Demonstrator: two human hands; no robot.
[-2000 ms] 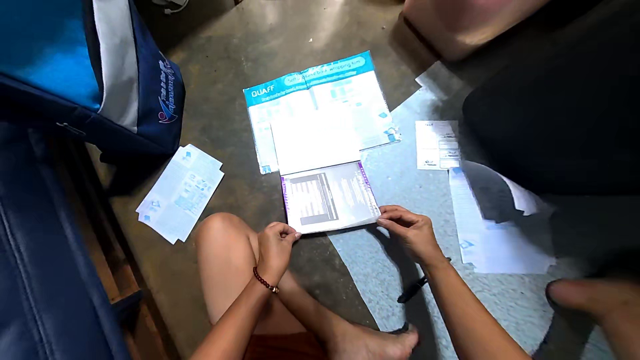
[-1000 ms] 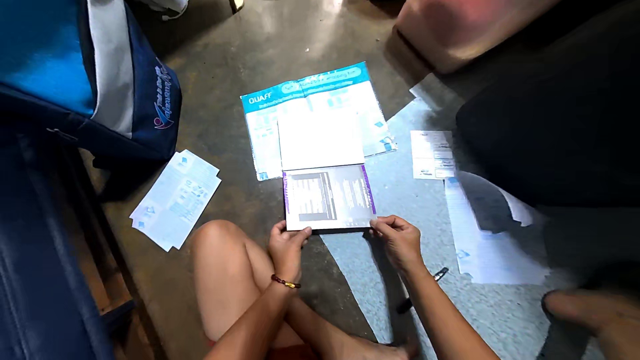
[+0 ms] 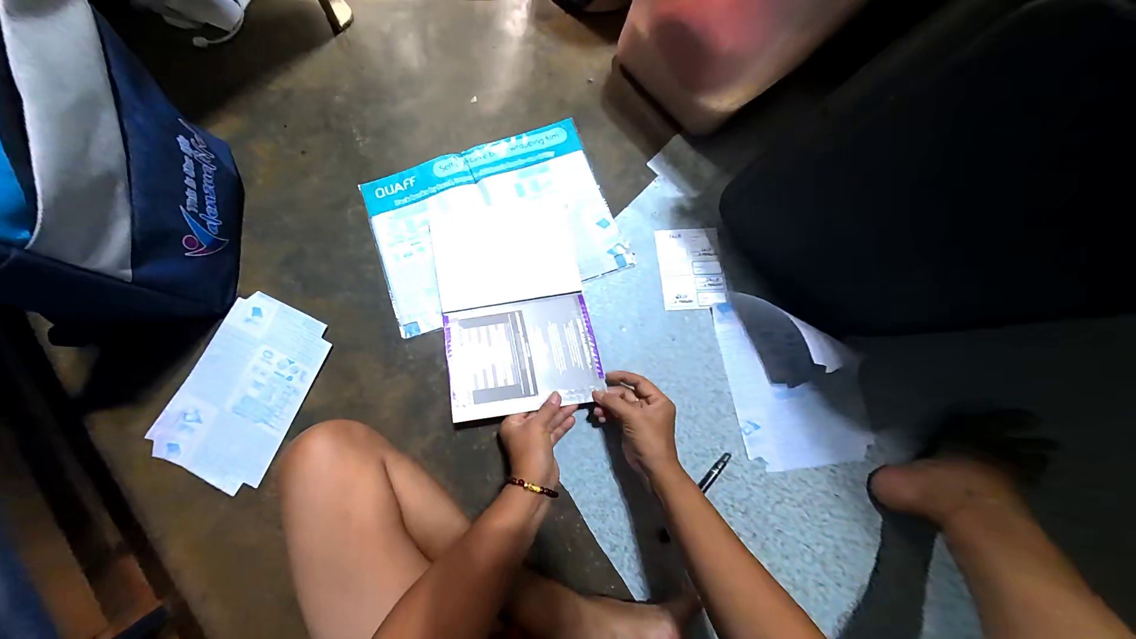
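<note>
An opened book or booklet (image 3: 524, 355) with purple page edges lies in front of me, its far side a bare white page or cover (image 3: 506, 253). My left hand (image 3: 536, 437), with a beaded bracelet on the wrist, holds the near edge right of its middle. My right hand (image 3: 641, 417) pinches the near right corner between thumb and fingers. Under the far part of the book spreads a teal and white printed sheet (image 3: 388, 257) for wrapping film. A dark pen (image 3: 715, 472) lies beside my right forearm.
Cut printed sheets (image 3: 244, 390) lie at the left, near a navy bag (image 3: 177, 222). A small printed sheet (image 3: 690, 266) and larger white paper (image 3: 781, 417) lie at the right by a dark, bulky shape (image 3: 932, 177). Another person's foot (image 3: 914, 490) rests at the lower right.
My left hand has moved right along the book's near edge, from its left corner toward my right hand. The book stays open.
</note>
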